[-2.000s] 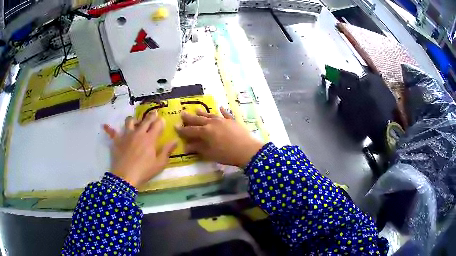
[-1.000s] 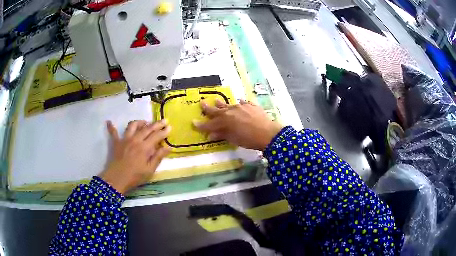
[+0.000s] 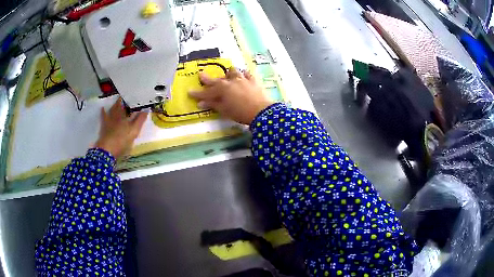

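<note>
The yellow template flap [image 3: 187, 95] with its black-edged curved slot lies flat and closed on the white template base [image 3: 59, 127]. The white sewing head [image 3: 132, 54] with a red logo stands over the flap's left edge and hides part of it. My right hand [image 3: 230, 96] lies on the flap's right part, fingers spread. My left hand [image 3: 122, 127] is on the white base left of the flap, fingers apart, with its fingertips close to the lower end of the sewing head. Whether fabric lies under the flap is hidden.
A second yellow template station [image 3: 40, 81] is left of the head. At right lie a black pile [image 3: 398, 105], a green piece [image 3: 360, 70], a tape roll [image 3: 433, 138] and a clear plastic bag [image 3: 466, 146]. A black strip [image 3: 227, 236] crosses yellow tape [image 3: 233, 249] at the front.
The template base and flap have moved away from me, and the flap's left part is now under the sewing head. Both hands have moved forward with it, the right still on the flap.
</note>
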